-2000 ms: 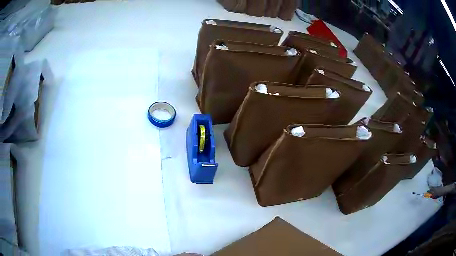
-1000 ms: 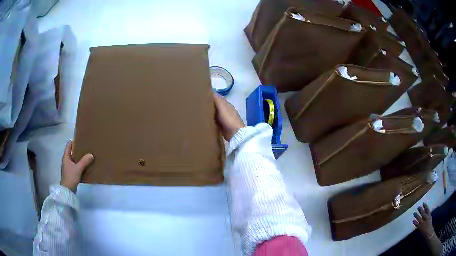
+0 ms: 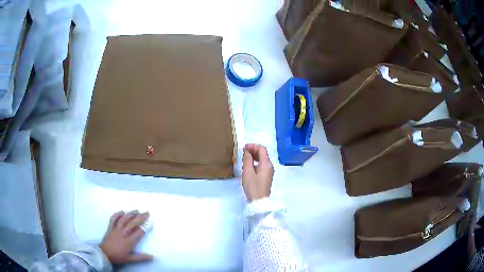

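Note:
A brown bag [image 3: 164, 101] lies flat on white tissue paper [image 3: 175, 223], with a small metal stud near its lower edge. My left hand [image 3: 126, 237] rests spread on the paper below the bag and holds nothing; a white band is on one finger. My right hand [image 3: 257, 171] is just right of the bag's lower right corner, at the paper's edge, fingertips together. Whether it pinches the paper edge cannot be told. A blue tape dispenser [image 3: 293, 125] stands right of the bag, and a blue-rimmed tape roll [image 3: 244, 69] lies near the bag's upper right.
Wrapped packets [image 3: 53, 66] with brown showing at their open ends are piled at the left. Several brown bags [image 3: 379, 159] with white tufts stand in rows at the right. Part of another person's arm [image 3: 472, 241] shows at the lower right edge.
The bag was between both hands a second ago; both hands have let go. My left hand has moved down and right onto the paper, my right hand down beside the bag.

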